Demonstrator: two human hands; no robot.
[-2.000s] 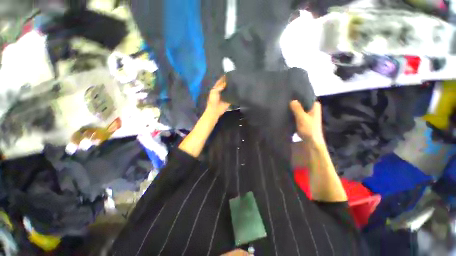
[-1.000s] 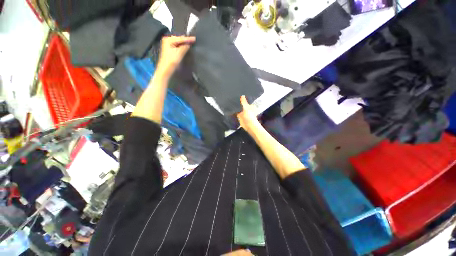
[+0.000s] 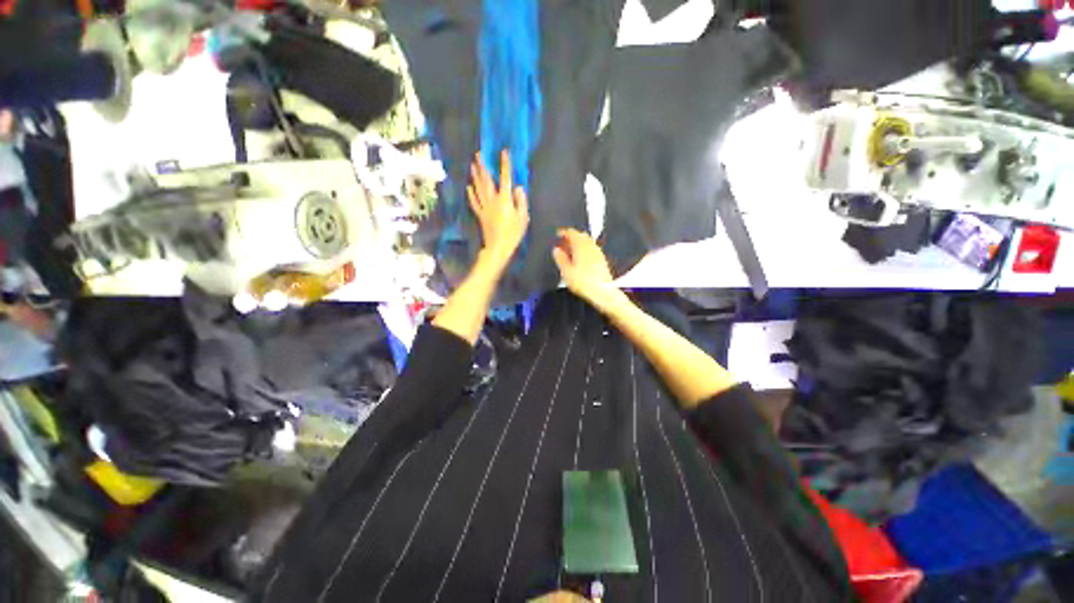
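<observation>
A dark part-made garment point(image 3: 565, 118) with a bright blue lining point(image 3: 509, 77) lies over the white table in front of me. My left hand point(image 3: 499, 214) rests on it at the lower end of the blue, fingers spread. My right hand point(image 3: 583, 266) is on the garment's right part near its lower edge, fingers partly bent; whether it grips cloth cannot be told. A dark cut panel point(image 3: 665, 147) lies to the right of the garment. A narrow dark strip point(image 3: 742, 242) lies beside it, over the table edge.
The left sewing machine point(image 3: 265, 218) and right sewing machine point(image 3: 942, 153) flank the cloth. A phone point(image 3: 970, 240) and red box point(image 3: 1035, 249) lie at right. Dark piles point(image 3: 907, 365) hang below the table. A red bin point(image 3: 866, 554) and blue bin point(image 3: 966, 524) are at lower right.
The grey piece held in both hands a second ago is no longer held up. My left hand has moved down onto the garment with fingers spread. The view has swung back square to the table.
</observation>
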